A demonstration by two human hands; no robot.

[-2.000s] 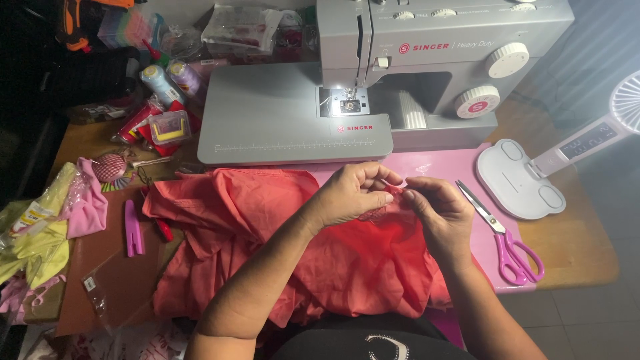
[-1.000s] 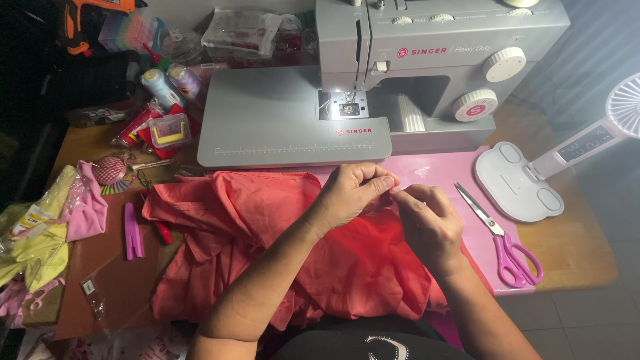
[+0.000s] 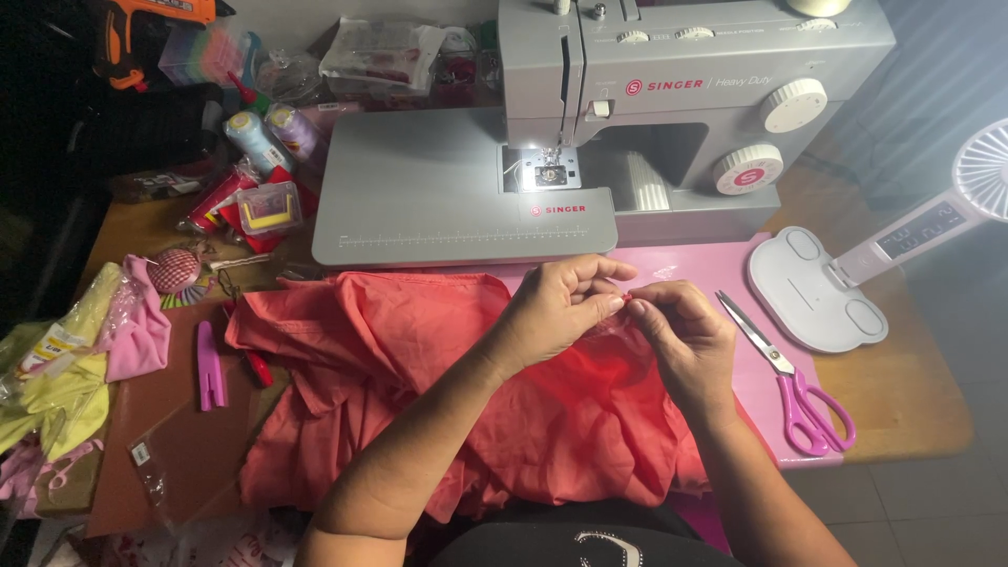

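Coral-red fabric lies bunched across the front of the table and over the person's lap. My right hand pinches a small gathered bit of it between thumb and forefinger. Beside it on the left, my left hand has its thumb against the same bit, with the forefinger raised and apart; whether it grips the fabric is hard to tell. Both hands are in front of the Singer sewing machine, whose lamp lights the needle plate. Purple-handled scissors lie partly spread to the right of my right hand.
A white fan-lamp stands at the right. Thread cones, a checked pincushion, a purple thread snipper and yellow fabric lie at the left. An orange glue gun is at the back left. The machine's extension table borders the fabric.
My left forefinger has lifted away from the pinched fabric, and the left fingers are more spread than a second ago. The hands stay close together over the red fabric.
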